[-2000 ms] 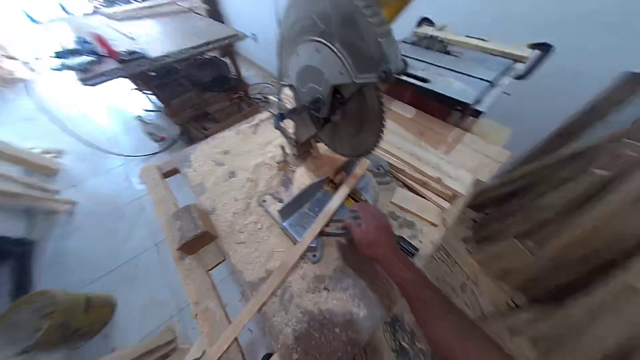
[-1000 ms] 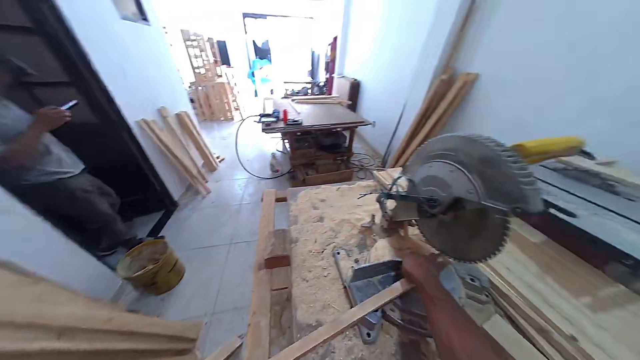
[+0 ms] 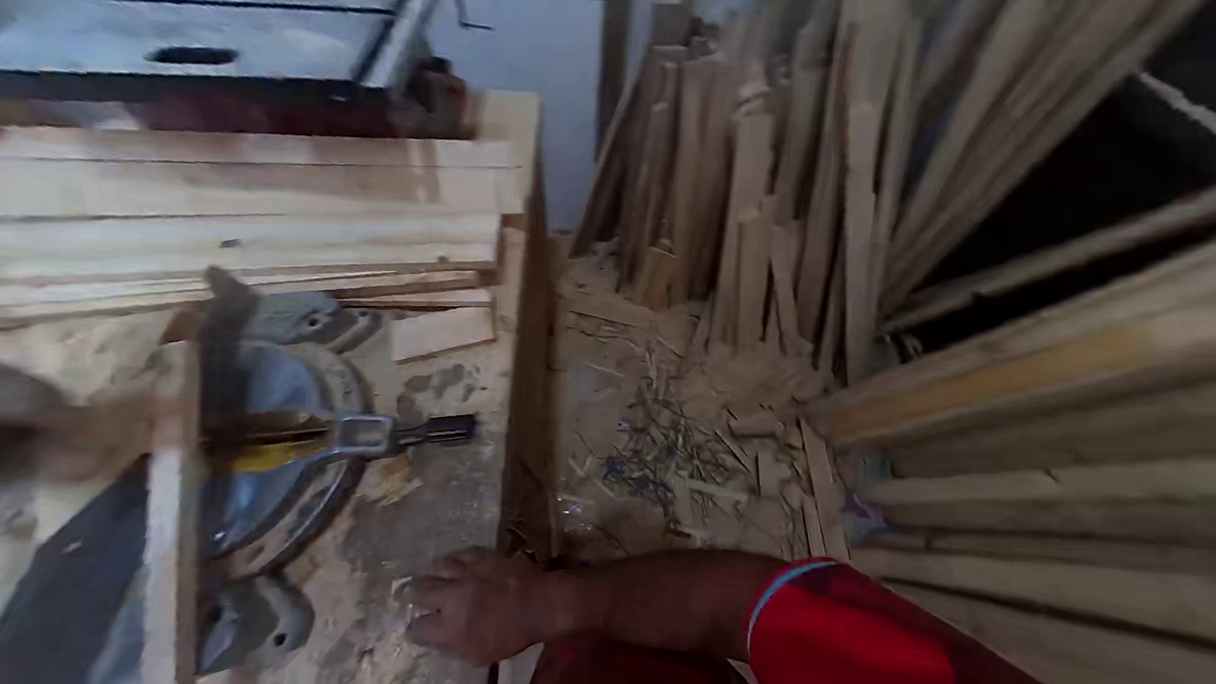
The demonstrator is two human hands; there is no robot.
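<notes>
My right hand (image 3: 475, 603) rests palm down on the dusty workbench (image 3: 418, 513), near its edge; a small pale bit lies by the fingertips. My left hand is not in view. Left of my right hand is the metal base of a miter saw (image 3: 347, 475), with a black-ended lock handle (image 3: 446, 429) pointing right and a yellow insert in its table. A narrow wooden strip (image 3: 171, 551) lies across the base, apart from my right hand. At the left edge a brown shape is too blurred to name. The saw blade cannot be made out.
Long boards (image 3: 256, 190) and a short offcut (image 3: 442, 332) lie on the bench behind the saw. A table saw (image 3: 285, 43) stands beyond. Upright wood scraps (image 3: 750, 209) lean at the wall, shavings (image 3: 665, 465) cover the floor, and stacked boards (image 3: 1045, 484) fill the right side.
My right hand has left the wooden strip by the saw and now lies on the bench to the right of the base. The view has swung right and down.
</notes>
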